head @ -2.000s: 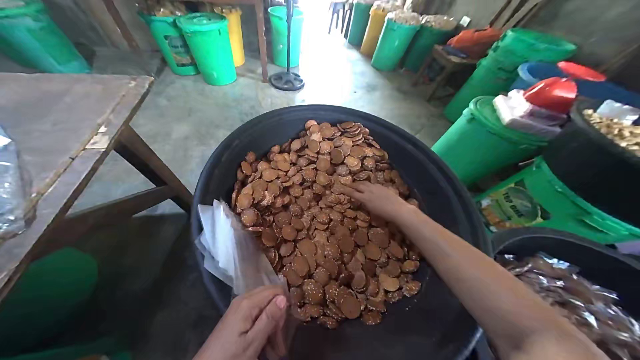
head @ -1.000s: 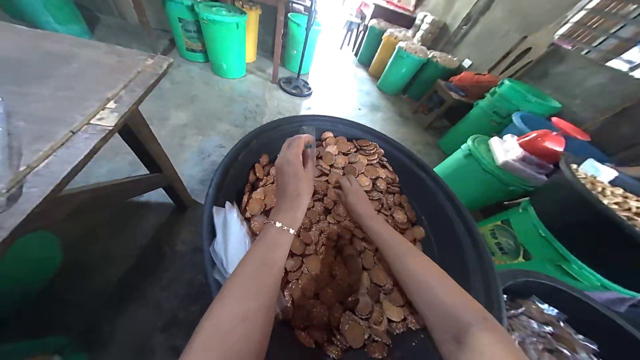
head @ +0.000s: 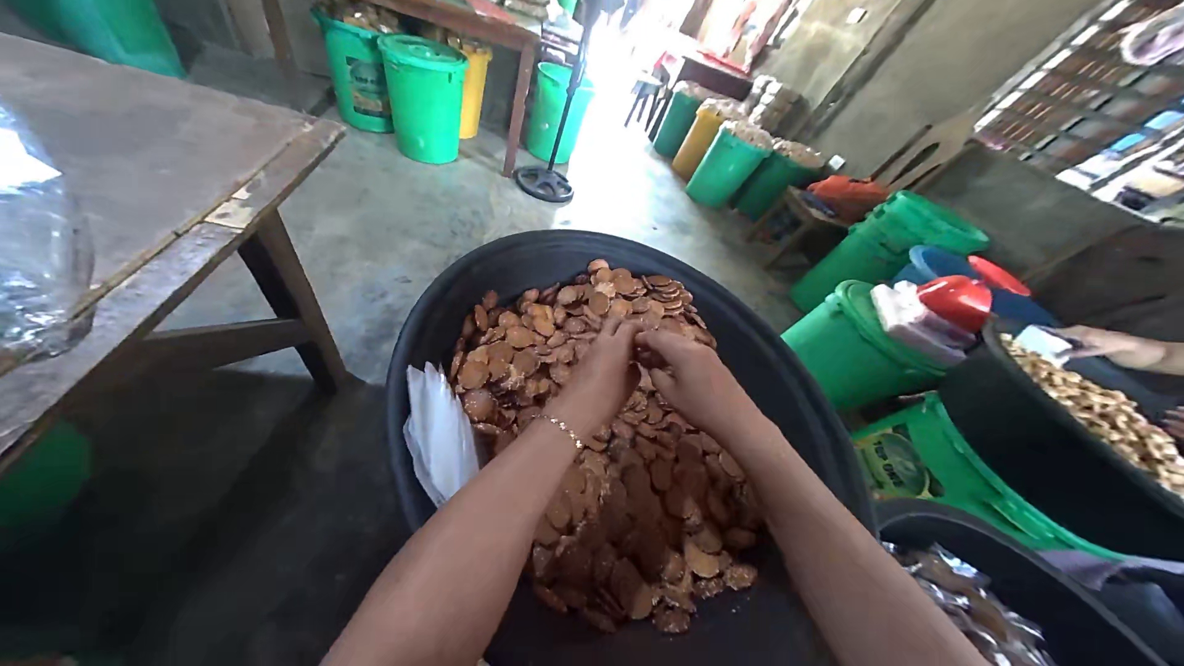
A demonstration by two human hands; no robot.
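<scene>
A wide black plastic tub (head: 481, 268) holds a heap of round brown crackers or cookies (head: 527, 342). My left hand (head: 606, 365), with a bracelet at the wrist, reaches into the far part of the heap. Close beside it, my right hand (head: 680, 370) has its fingers curled at the same spot. Whether either hand grips any of the rounds is hidden by the fingers. A bunch of clear plastic bags (head: 437, 430) lies against the tub's left inner wall, apart from both hands.
A wooden table (head: 157, 176) bearing plastic film stands at left. Green lidded buckets (head: 842, 347) line the right, near a black tub of pale pieces (head: 999, 416) where a co-worker's hand (head: 1110, 347) holds something white. Another black tub (head: 1027, 546) holds wrapped packs. A stand's round base (head: 544, 183) is ahead.
My left hand, which held the plastic bags two seconds ago, has let them go and moved onto the heap beside my right hand. A co-worker's hand has come into view at right.
</scene>
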